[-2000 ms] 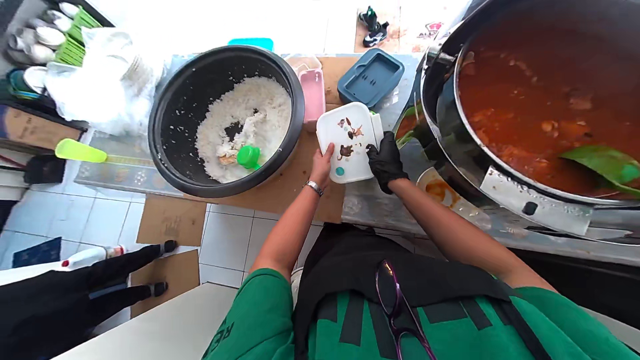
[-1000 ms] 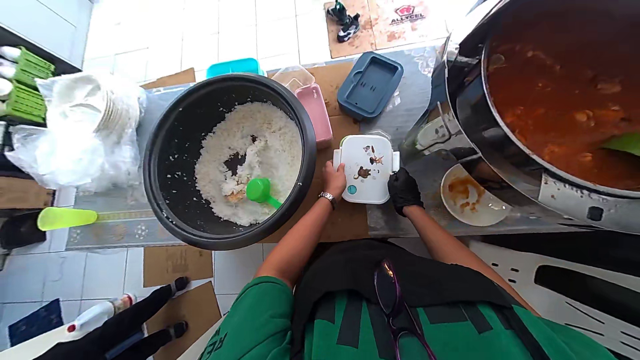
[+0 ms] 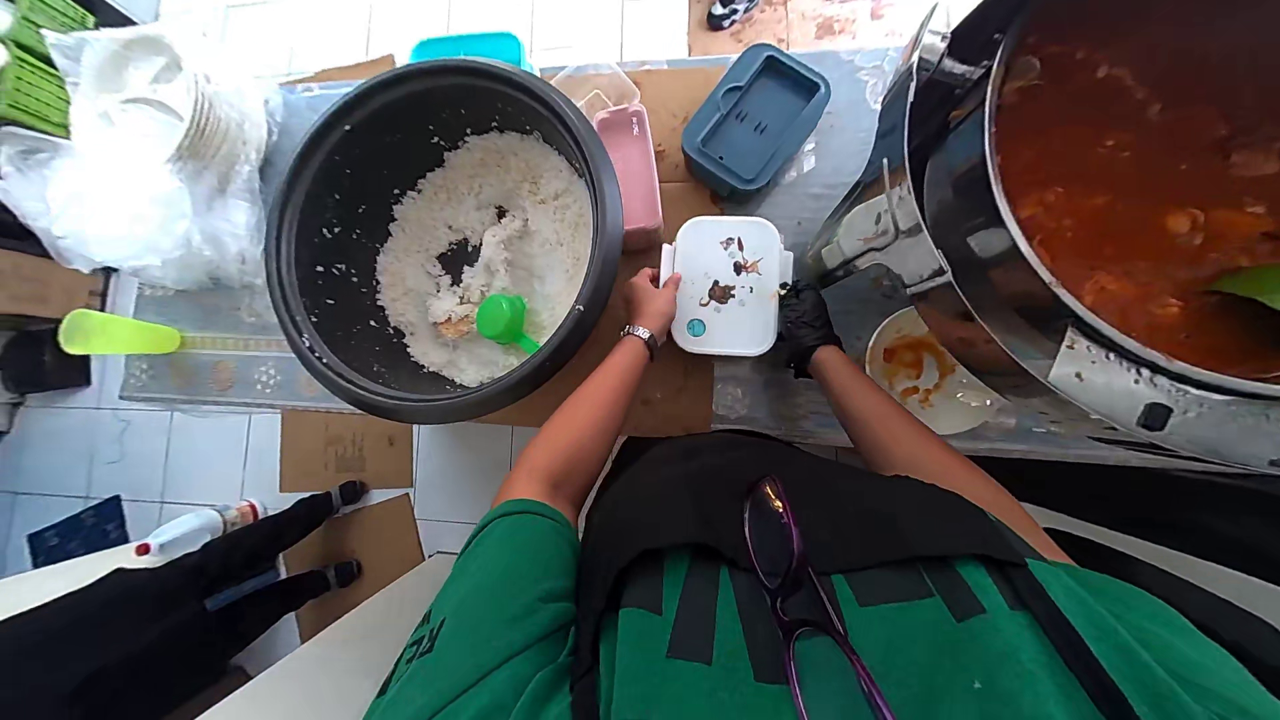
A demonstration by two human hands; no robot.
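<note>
A white lunch box with a lid bearing animal pictures point(image 3: 728, 288) lies in front of me between both hands. My left hand point(image 3: 652, 302), with a watch on the wrist, grips its left side at the side latch. My right hand point(image 3: 808, 325), in a black glove, is at its right side by the other latch; its fingers are partly hidden, and I cannot tell how firmly they hold. Left of the box stands a large black pot point(image 3: 290, 290) of cooked rice point(image 3: 560, 200), with a green scoop point(image 3: 502, 318) lying in the rice.
Behind the box are a pink container point(image 3: 632, 170) and a blue-grey lunch box point(image 3: 756, 118). At right, a large steel pot holds red stew point(image 3: 1130, 200), near a stained bowl point(image 3: 965, 405). Bagged white plates point(image 3: 150, 150) and a yellow-green cup point(image 3: 118, 332) are at left. A person's legs point(image 3: 250, 560) show lower left.
The white lunch box, tilted two seconds ago, now sits straight. Both hands have stayed at its sides. The view has shifted somewhat.
</note>
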